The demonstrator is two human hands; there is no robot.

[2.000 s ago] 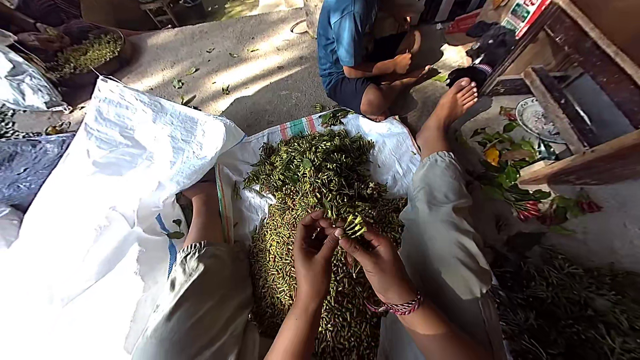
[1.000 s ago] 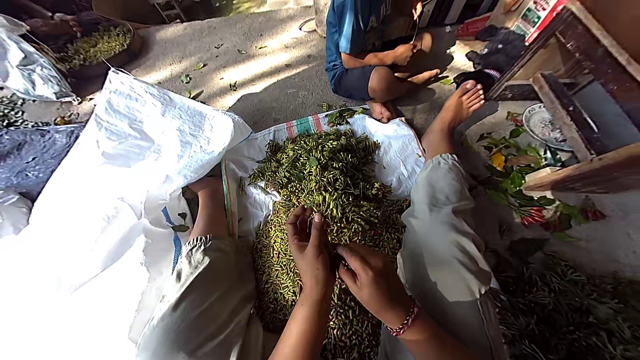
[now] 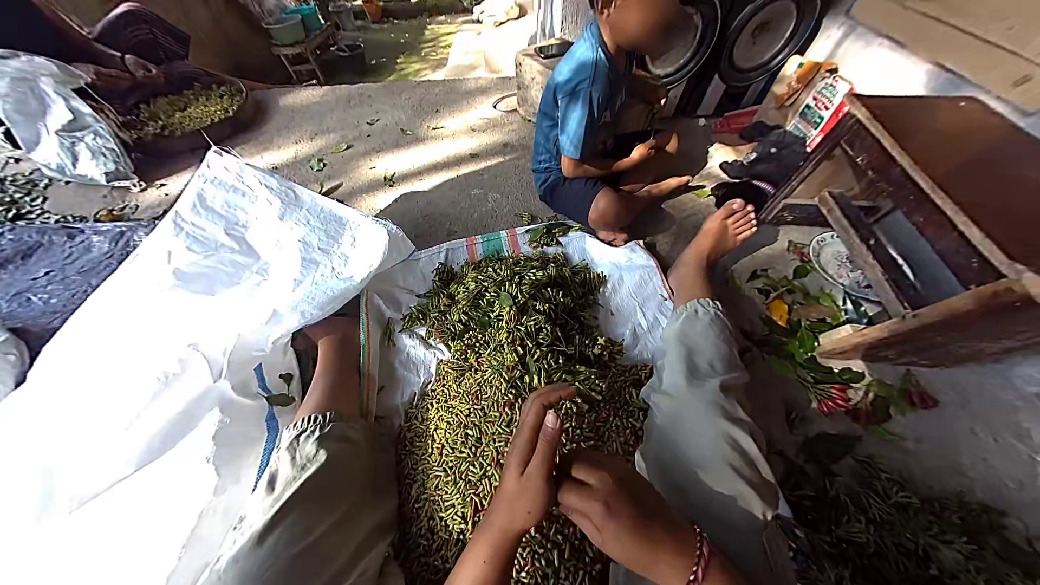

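Observation:
A heap of loose green-brown buds, which look like cloves, (image 3: 455,455) lies on a white woven sack (image 3: 634,301) between my legs. Greener clusters on their stems (image 3: 520,309) are piled at the heap's far end. My left hand (image 3: 528,463) is over the loose buds with its fingers bent; whether it holds anything cannot be made out. Close against it on the right is my right hand (image 3: 609,504), fingers curled, a braided band at the wrist. Its fingertips are hidden, so any held piece does not show.
A white sheet (image 3: 162,341) spreads at left. Ahead, a person in blue (image 3: 581,106) sits on the concrete floor. At right stand a wooden frame (image 3: 934,325), a patterned plate (image 3: 841,264) and leafy red flowers (image 3: 833,398). Dark stems (image 3: 910,528) lie lower right. Another person's hand (image 3: 142,69) is near a basket (image 3: 236,114).
Two seconds ago a small green cluster was between my fingertips; it no longer shows there. My right hand has drawn down beside my left. The view has tilted slightly.

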